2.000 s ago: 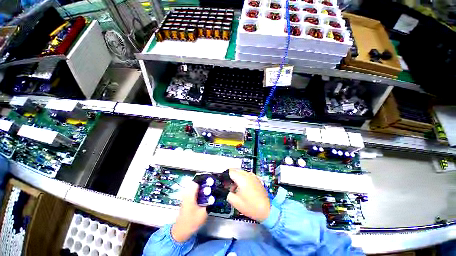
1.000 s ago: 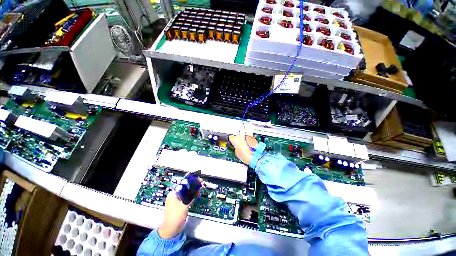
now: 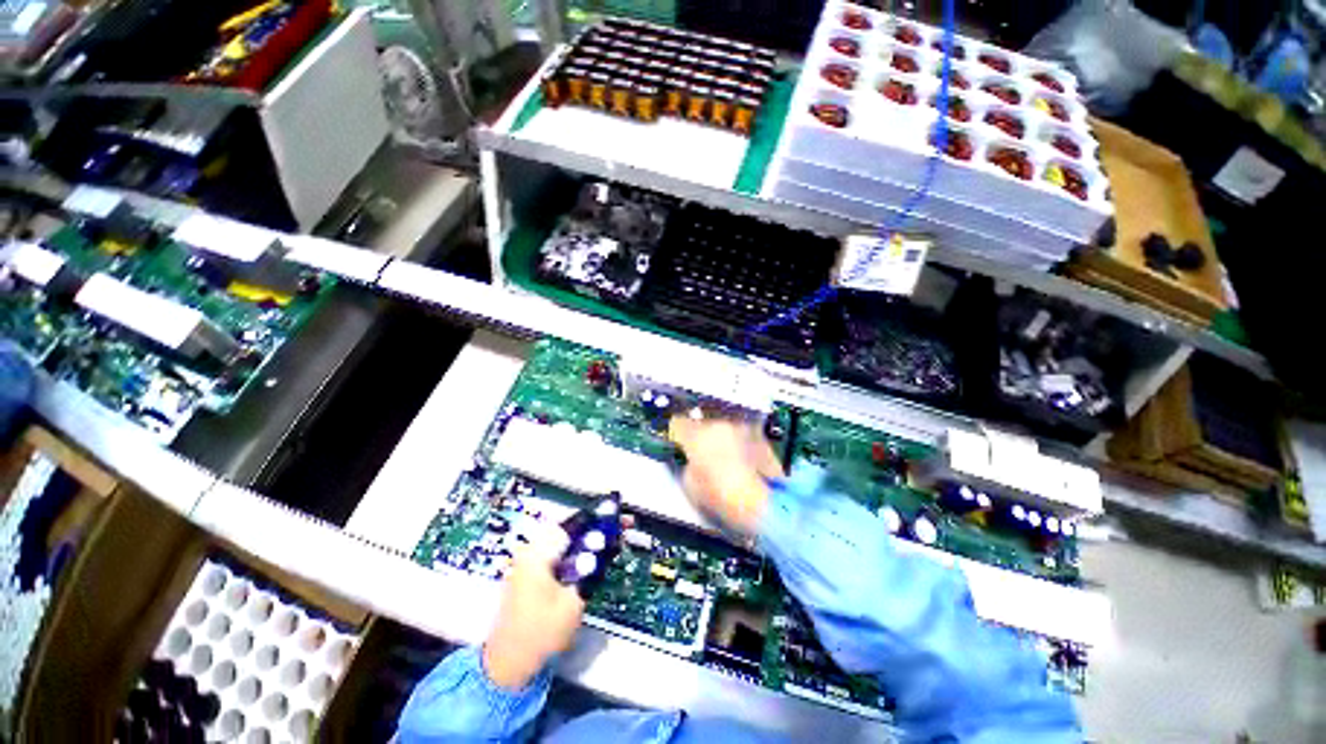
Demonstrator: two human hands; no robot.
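A large green circuit board (image 3: 567,381) lies in front of me, with a long white-silver heatsink (image 3: 604,468) across it and an upper heatsink block (image 3: 698,390) at its far edge. My left hand (image 3: 535,603) is over the near part of the board and holds several black capacitors (image 3: 589,545) with pale round ends. My right hand (image 3: 727,462) reaches over the far part, just below the upper heatsink. Its fingertips are blurred and point down at the board; I cannot tell whether they hold a part.
A second board with a heatsink (image 3: 1025,599) lies to the right, partly under my right sleeve. Another board (image 3: 146,342) lies at the left. Parts bins (image 3: 604,247) stand behind the rail. A capacitor tray (image 3: 247,640) sits in a carton at near left. A blue coiled cord (image 3: 931,160) hangs at the back.
My right hand moved from beside my left hand to the board's far part and stays there. My left hand keeps the capacitors, now tilted with pale ends showing. The view has shifted.
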